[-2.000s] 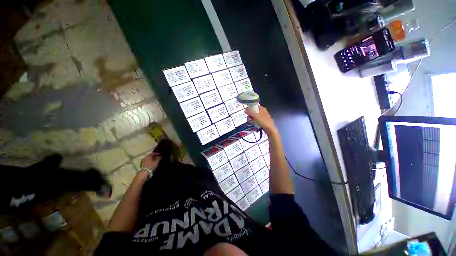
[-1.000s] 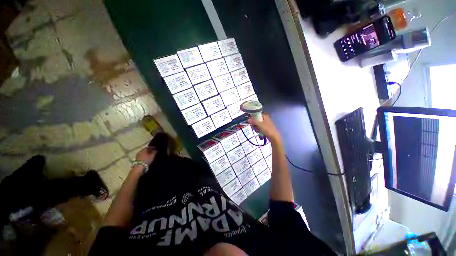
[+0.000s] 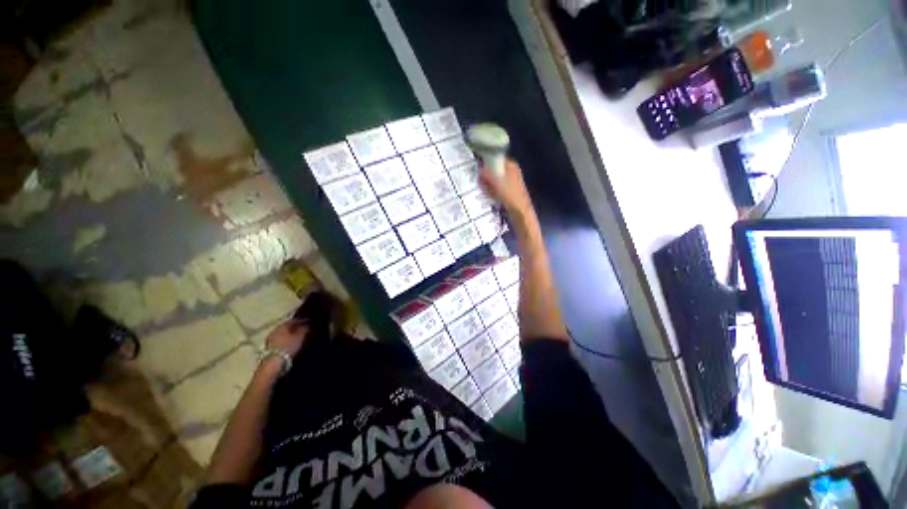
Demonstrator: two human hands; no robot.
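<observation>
My right hand [image 3: 504, 186] is closed on the handle of a pale barcode scanner [image 3: 488, 139]. The scanner's rounded head is over the upper right edge of a block of small boxes with white printed labels [image 3: 406, 204]. A second block of labelled boxes [image 3: 467, 331], with red sides showing along one edge, lies nearer my body. My left hand [image 3: 288, 336] is low at my left side, against a dark shape; whether it holds anything cannot be told.
The boxes lie on a green bench [image 3: 269, 89]. On the white shelf at right are a keyboard [image 3: 701, 323], a monitor [image 3: 830, 313], an upright phone [image 3: 698, 94] and dark equipment. A dark-clothed person [image 3: 30, 348] and brown cartons [image 3: 124, 437] are at left.
My right hand and the scanner have moved up along the block's right edge, away from the gap between the blocks. The person at left has shifted. My left hand stays low.
</observation>
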